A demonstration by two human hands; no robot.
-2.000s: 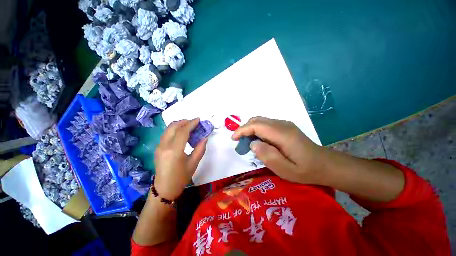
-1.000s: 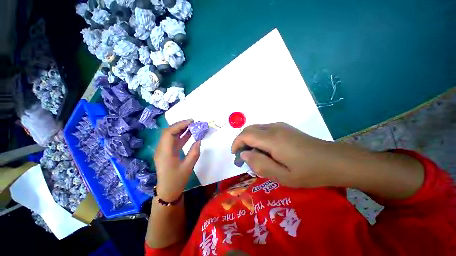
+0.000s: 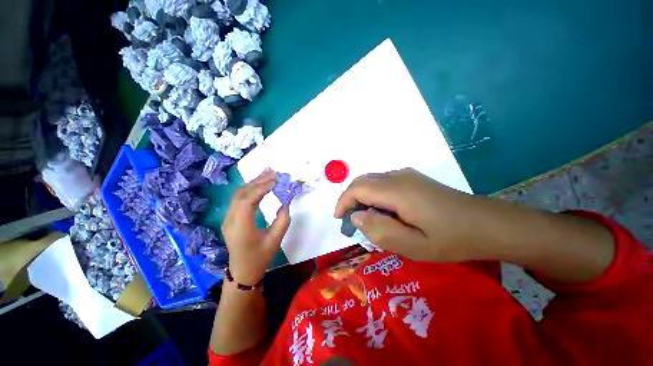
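My left hand [image 3: 252,227], with a bracelet at the wrist, holds a purple piece [image 3: 286,189] between thumb and fingers over the white board [image 3: 358,118]. My right hand [image 3: 390,214] is closed around a white-and-grey piece [image 3: 350,222]; its dark grey part shows at the fingers and a bit of white shows below. No stick can be made out in the right hand. A red disc [image 3: 336,171] lies on the board between the hands. A small whitish patch [image 3: 309,173] is beside the disc, close to the purple piece.
A pile of white-and-grey pieces [image 3: 204,68] lies at the upper left. Loose purple pieces [image 3: 175,157] lie below it, beside and over the blue tray [image 3: 129,230]. White strands [image 3: 472,125] mark the green table [image 3: 544,64] right of the board.
The purple piece has been turned in my left hand. My right hand first drew back from the red disc, uncovering it, and still holds the grey piece. The view has shifted slightly.
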